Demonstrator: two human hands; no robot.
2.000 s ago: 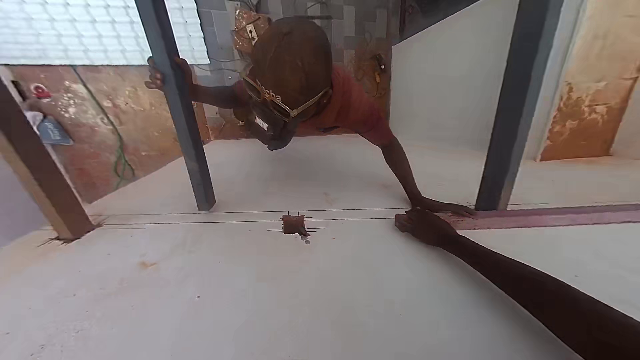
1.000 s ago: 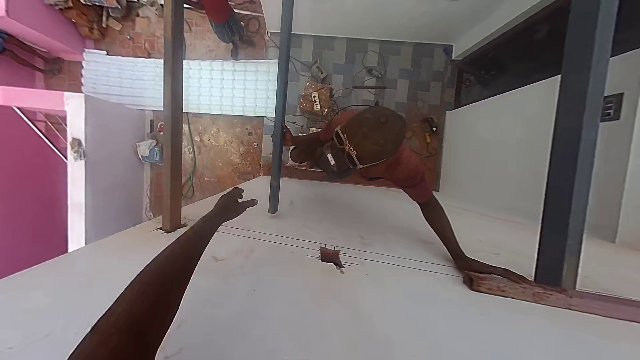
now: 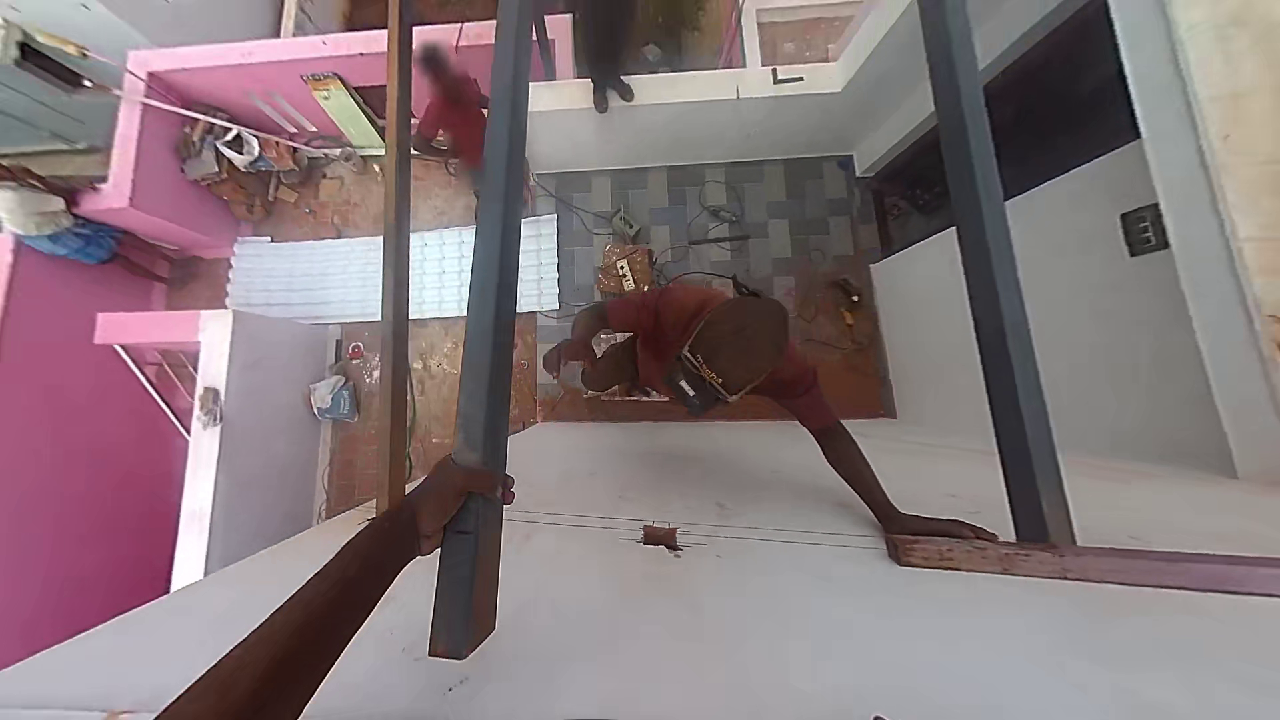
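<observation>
My left hand [image 3: 455, 500] is closed around a dark grey square metal tube [image 3: 485, 330] near its lower end, which stands off the white wall [image 3: 800, 640]. My right hand is out of view. Right of the held tube, the wall has a small rough-edged hole [image 3: 660, 537] with thin marked lines running past it. A co-worker's hand [image 3: 940, 526] lies at the end of a reddish wooden beam [image 3: 1080, 568] on the wall. Another grey metal tube [image 3: 1010, 400] meets the wall behind that beam.
Below, the co-worker [image 3: 735, 345] in a red shirt leans against the wall. A brown post [image 3: 396, 300] stands left of the held tube. White corrugated sheeting [image 3: 310, 280], cables and tools lie on the floor. Other people are farther off.
My left hand, open beside the tube one second ago, has closed on it, and the tube's end has shifted to the left of the hole. My right hand, at the beam's end two seconds ago, has left view.
</observation>
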